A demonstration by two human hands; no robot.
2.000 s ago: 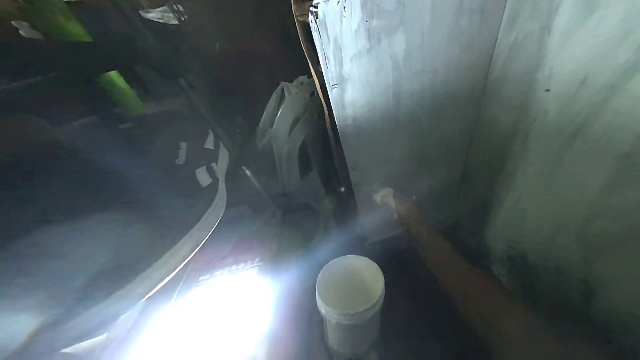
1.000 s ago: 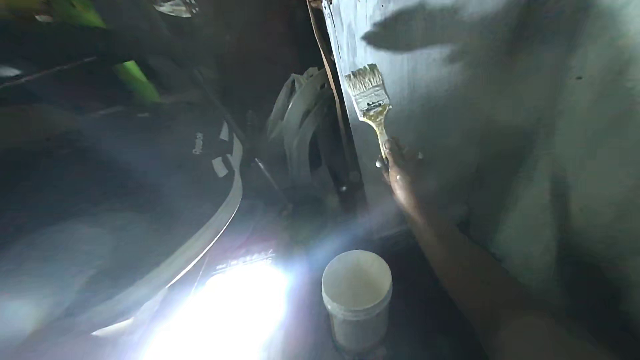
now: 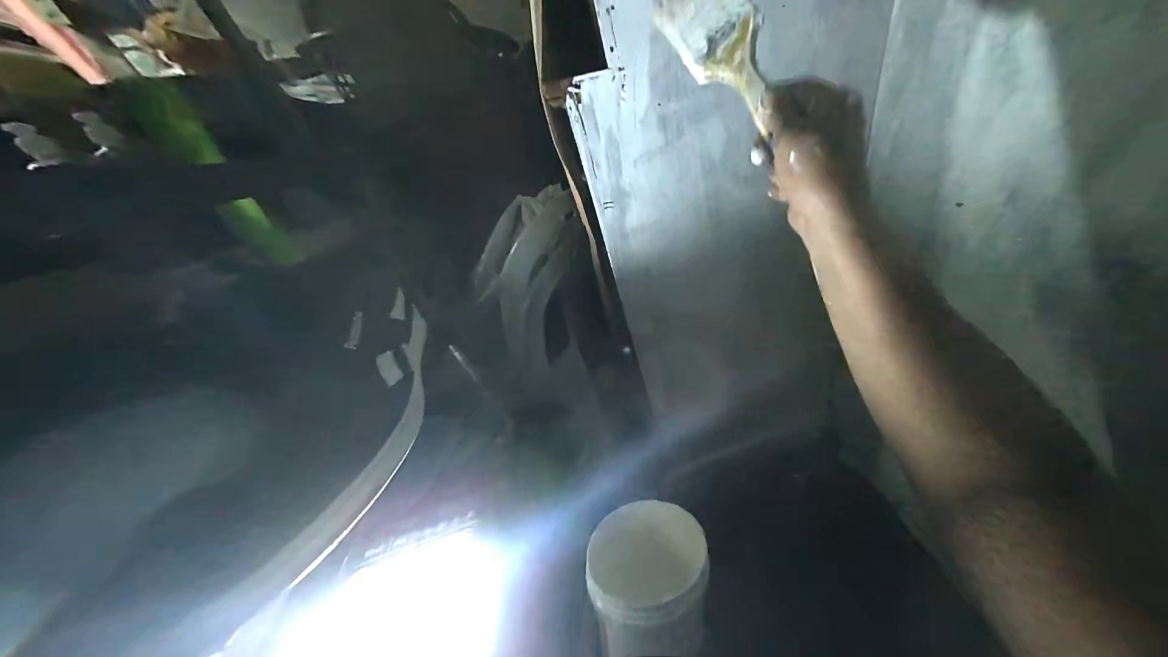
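My right hand [image 3: 808,164] grips the handle of a wide paintbrush [image 3: 730,59] near the top of the view. The brush's bristle end points up and left in front of a pale painted panel [image 3: 703,265], partly cut off by the frame's top edge; whether the bristles touch the panel, I cannot tell. Below, at the bottom centre, stands a pale cylindrical container [image 3: 648,557] with a round rim; its contents are hard to make out. My left hand is out of the frame.
A very bright light [image 3: 401,593] glares at the bottom left beside a dark curved-edged object [image 3: 401,429]. Grey looped material [image 3: 534,265] hangs left of the panel's edge. A second wall surface [image 3: 1004,210] adjoins the panel. Green strips [image 3: 260,233] show at the upper left.
My right hand has risen along the panel with the brush, from low near the container two seconds ago to the top of the view. The container has stayed at the bottom.
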